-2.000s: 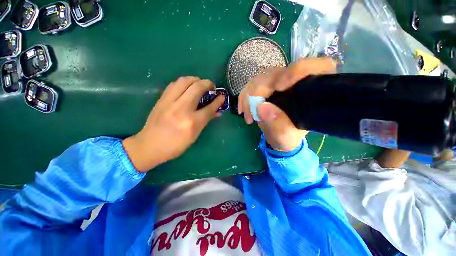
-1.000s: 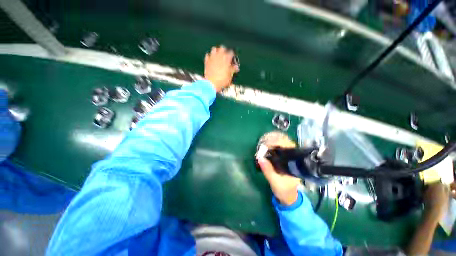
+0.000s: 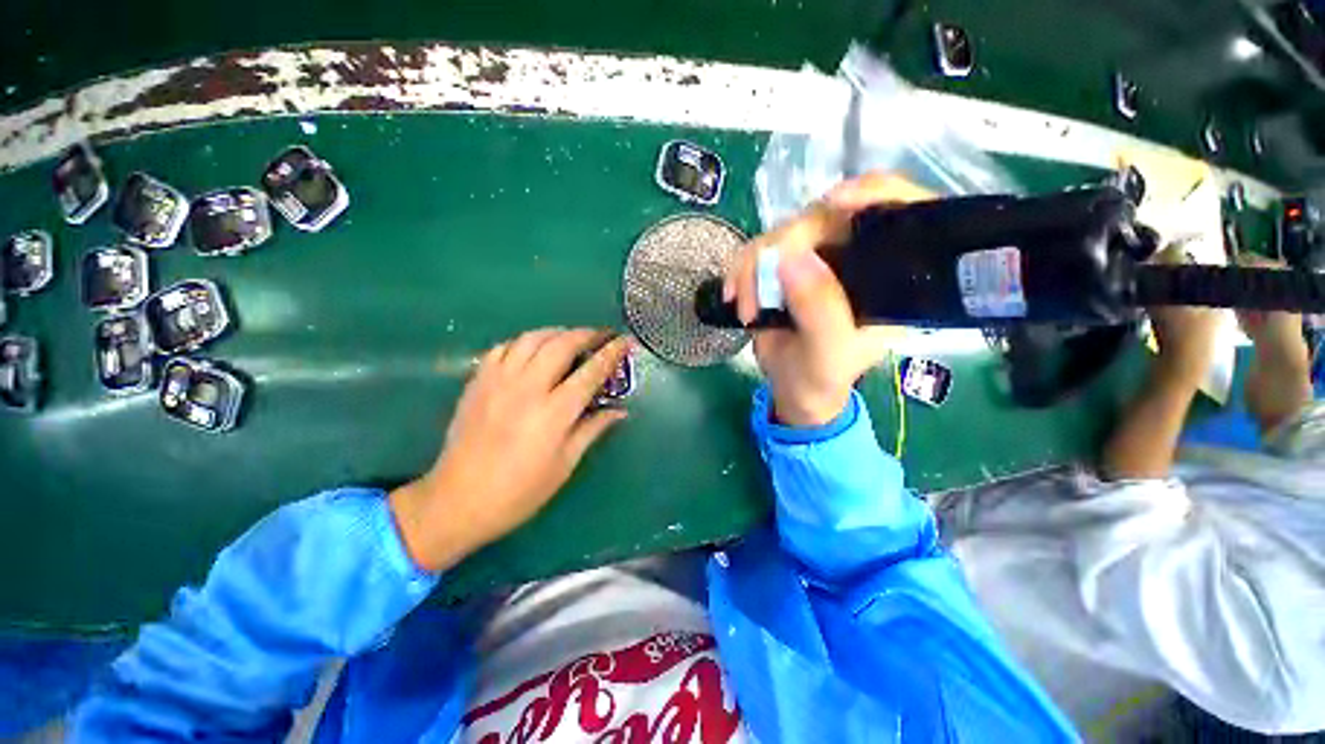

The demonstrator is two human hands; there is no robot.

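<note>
My right hand (image 3: 807, 291) is closed around the black electric screwdriver (image 3: 930, 262), which lies nearly level with its rear to the right. Its dark nose is over the round dish of small screws (image 3: 671, 276). A pale wrap shows on one finger. My left hand (image 3: 531, 414) rests on the green worktop left of the dish, its fingertips on a small device housing (image 3: 619, 381). The fingers partly hide the housing. The driver tip is apart from this housing.
Several loose housings (image 3: 189, 316) lie at left. One housing (image 3: 690, 172) lies above the dish, another (image 3: 926, 381) below the screwdriver. A crumpled clear bag (image 3: 836, 146) lies behind the tool. A worn white strip (image 3: 581, 85) crosses the back. Another person's arms (image 3: 1155, 414) are at right.
My left hand has come back from beyond the white strip to the worktop near the dish and now has a housing under its fingers. The screwdriver's nose remains by the dish. The view has shifted.
</note>
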